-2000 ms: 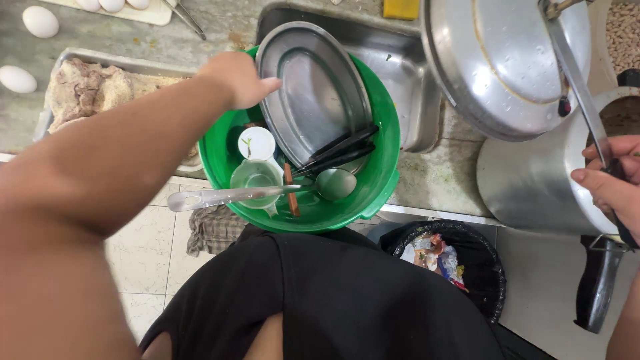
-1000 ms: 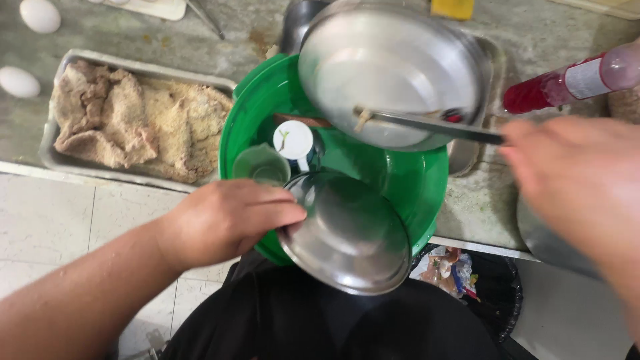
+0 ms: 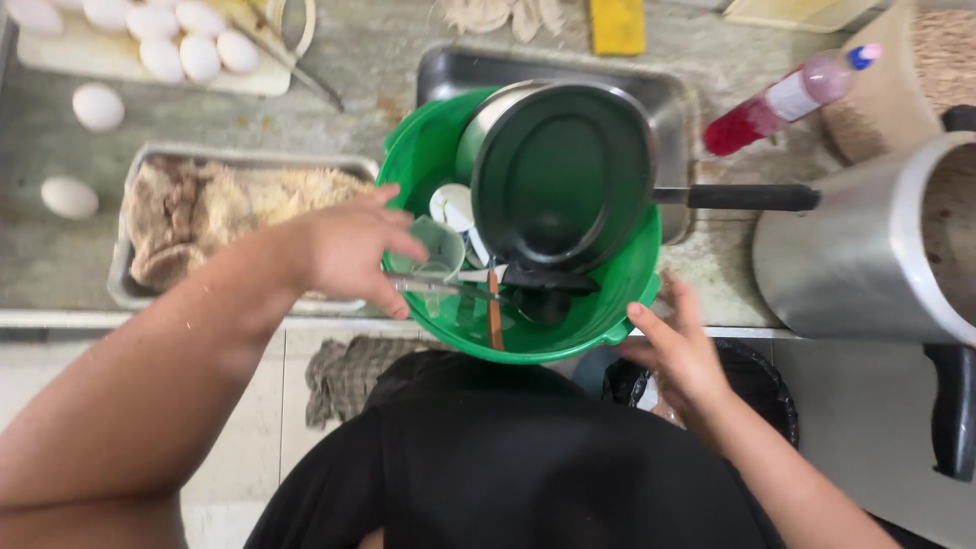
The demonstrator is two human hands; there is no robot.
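A green plastic basin [image 3: 396,156] stands over the near edge of a steel sink. Inside it a metal oval dish [image 3: 564,175] and a round metal lid or pot part behind it lean toward the back, and a black handle [image 3: 751,197] sticks out over the right rim. A clear plastic cup [image 3: 438,248], a white-lidded container [image 3: 452,207], a ladle, a black-handled utensil and a brown-handled utensil [image 3: 494,313] lie lower down. My left hand [image 3: 362,252], fingers spread, is at the left rim by the ladle's handle. My right hand [image 3: 675,339] is open beside the right rim.
A metal tray [image 3: 358,164] of breaded meat lies left of the basin, with eggs [image 3: 98,107] and a cutting board [image 3: 267,80] beyond. A bottle of red liquid [image 3: 770,103] lies on the counter at right, near a large aluminium pot [image 3: 846,248]. Below is a black-lined bin [image 3: 770,389].
Both hands have let go of the metalware they held one second ago. The dish and the black-handled piece now rest in the basin, and my right hand has moved down to the right rim.
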